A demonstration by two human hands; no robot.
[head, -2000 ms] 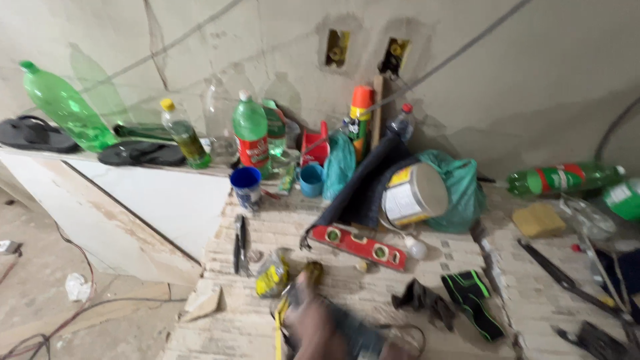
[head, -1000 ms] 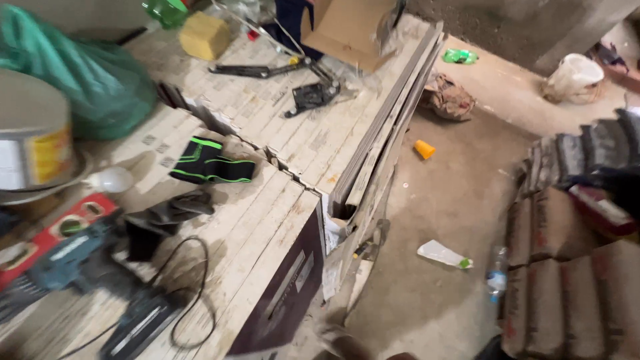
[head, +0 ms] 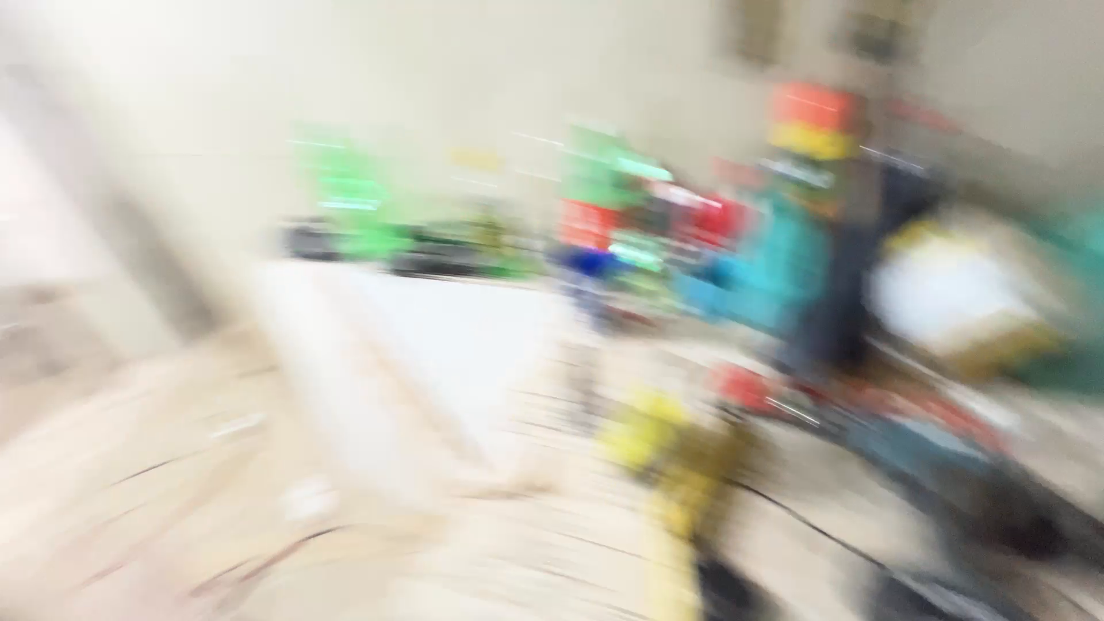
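Strong blur covers the whole head view, and neither my left hand nor my right hand shows in it. A blue-grey power tool (head: 931,448) lies at the lower right, in front of the red spirit level (head: 957,414). To its left are a blurred yellow item (head: 642,431) and a yellow strip (head: 677,517) running down to the bottom edge. A white and yellow bucket (head: 957,289) rests on its side behind the tool, next to dark cloth or material (head: 832,302).
Along the wall stand green plastic bottles (head: 345,190), an orange-capped can (head: 811,129) and a teal bag (head: 776,263). Dark sandals (head: 444,250) lie on the ledge. A white panel (head: 466,345) drops from it, with cables (head: 267,561) on the floor at left.
The view has swung back left from the floor and sacks to the bottles. The power tool lies over the level, where two seconds ago the level was uncovered and a hand was below it.
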